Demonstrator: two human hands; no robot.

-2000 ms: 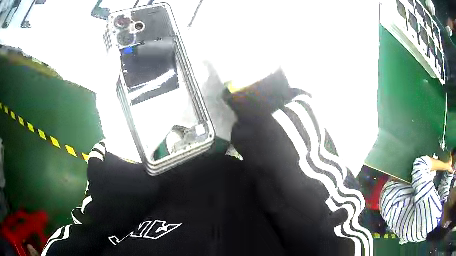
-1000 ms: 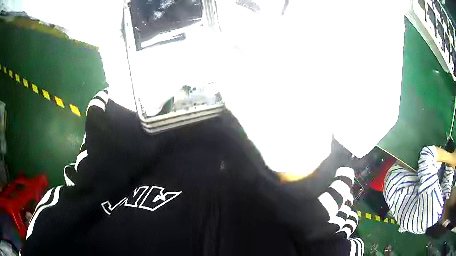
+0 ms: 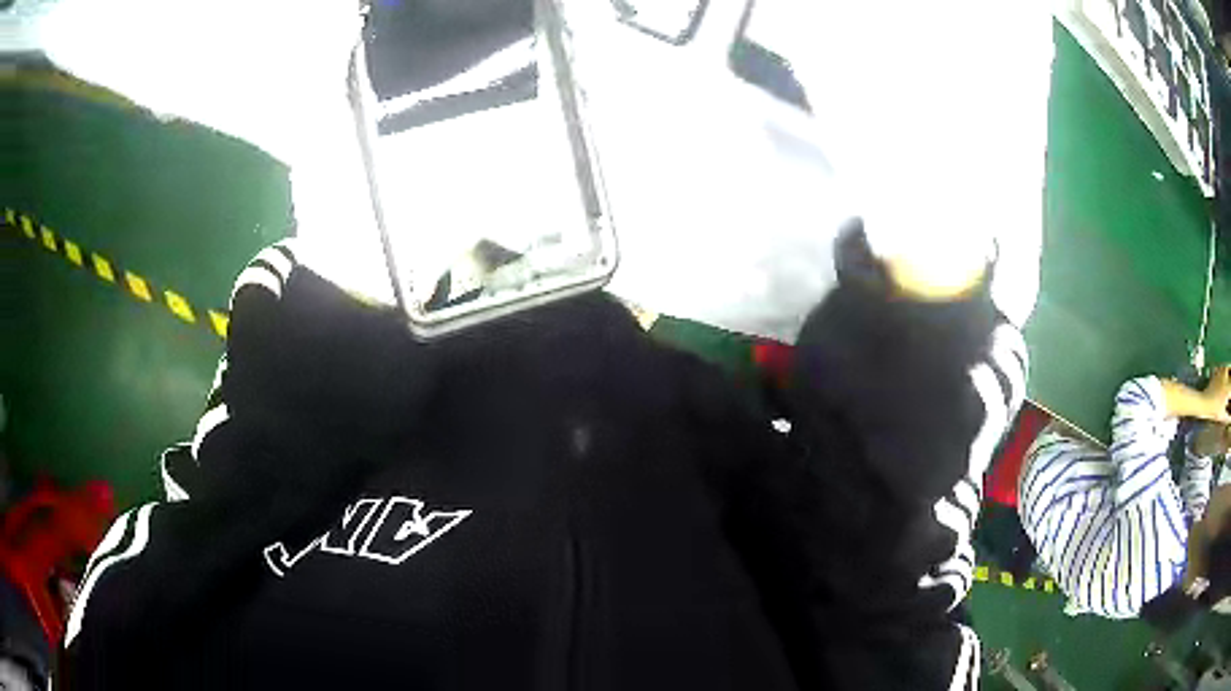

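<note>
A small stack of phone middle frames (image 3: 599,203), silvery-rimmed with a large window, is held upright in front of my black jacket, its top end cut off by the picture's edge. My left hand (image 3: 332,232) is a glaring white shape beside and behind the stack and holds it; its fingers are not distinct. My right hand (image 3: 934,203) is washed out against white to the right of the stack; only the wrist shows clearly, and its fingers and any hold cannot be told. Part of another frame (image 3: 767,68) shows on the white sheet (image 3: 729,189) ahead.
A pale tray with rows of dark parts (image 3: 1158,88) stands on the green bench (image 3: 1114,243) at right. A person in a striped shirt (image 3: 1107,520) is at lower right. Red stools (image 3: 54,533) and yellow-black floor tape (image 3: 138,286) are at left.
Since two seconds ago the held stack shows lower-edge layers less thickly and sits higher in view. My right hand moved from beside the stack back towards my body, then out to the right over the white area.
</note>
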